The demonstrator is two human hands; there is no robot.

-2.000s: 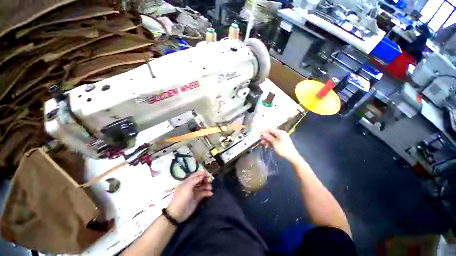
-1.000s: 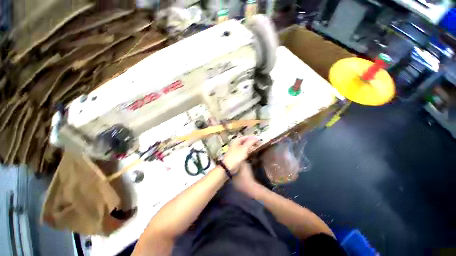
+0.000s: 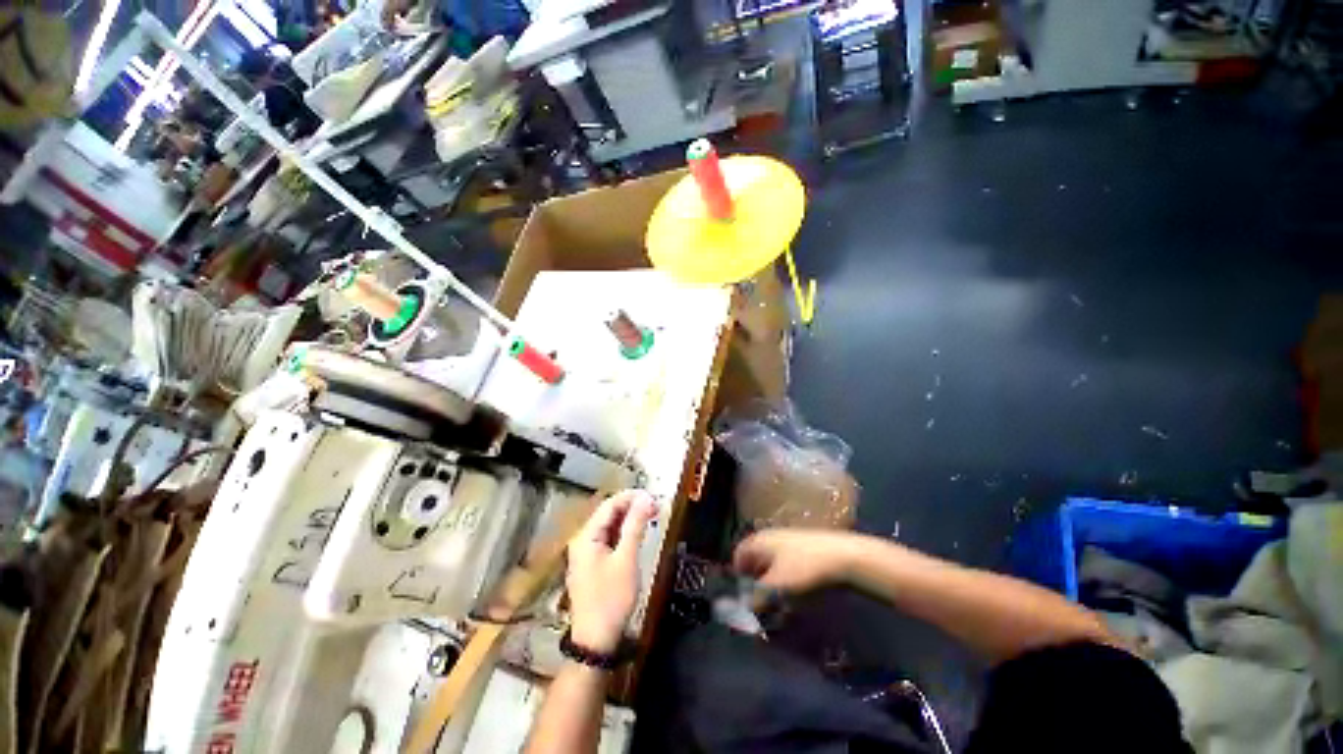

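The white sewing machine (image 3: 273,575) fills the lower left, with its pale handwheel (image 3: 390,395) at the top. A tan binding tape (image 3: 469,670) runs up the machine bed toward my left hand. My left hand (image 3: 604,567), with a dark bracelet, is raised over the table's front edge, fingertips close together; whether they hold anything is too blurred to tell. My right hand (image 3: 795,560) is off the table edge, to the right of my left hand, fingers curled; its contents are not clear. The needle area, scissors and brown bag piece are out of view.
A yellow disc (image 3: 744,243) with a red spool (image 3: 710,180) stands beyond the table (image 3: 582,302). Brown (image 3: 626,333) and red thread spools lie near. A cardboard box (image 3: 604,214) is behind, a clear plastic bag (image 3: 795,479) hangs at the edge, a blue crate (image 3: 1164,527) is right.
The view has swung right, taking the needle area and brown bag piece out of the picture. My hands, close together a second ago, are now apart.
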